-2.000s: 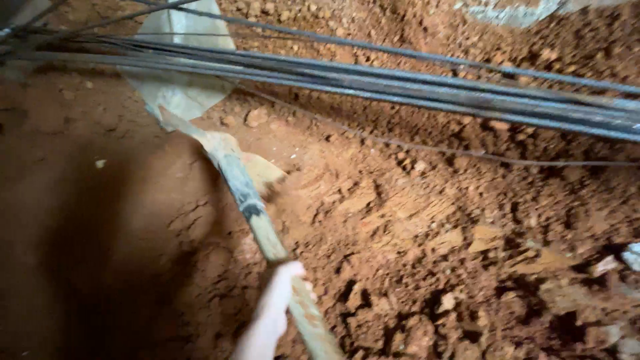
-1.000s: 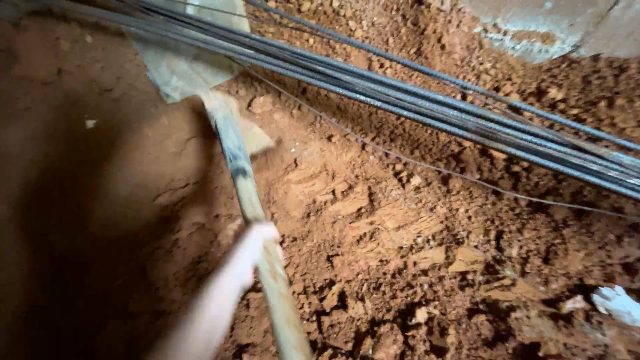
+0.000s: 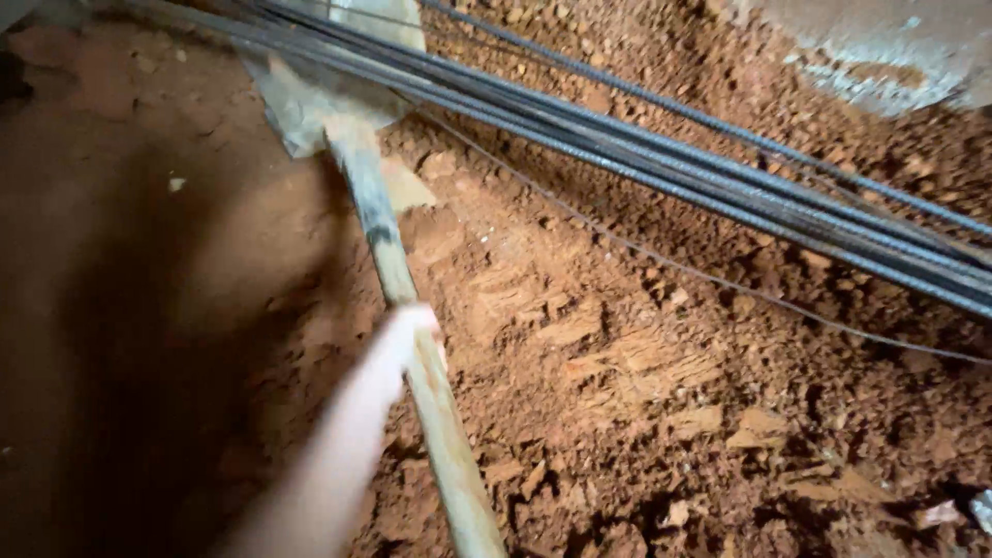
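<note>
My left hand (image 3: 418, 329), blurred, is closed around the wooden handle (image 3: 453, 457) of a long tool that looks like a shovel. The handle slants from the bottom edge up to the upper left, with a dark, worn stretch above my hand. At its far end lies a flat grey blade (image 3: 298, 116), smeared with soil, partly hidden beneath a bundle of ribbed steel rebar (image 3: 589, 139). A pale, pointed flat piece (image 3: 409, 186) shows beside the handle's far end. My right hand is out of view.
Loose reddish soil (image 3: 620, 434) with clods covers the right side. A single rebar (image 3: 659, 101) and a thin wire (image 3: 666, 260) run near the bundle. A concrete surface (image 3: 914, 46) shows at upper right. Smoother soil (image 3: 256, 232), partly shadowed, is on the left.
The view has shifted and turned somewhat. My left hand stays around the handle, with more of the forearm now showing.
</note>
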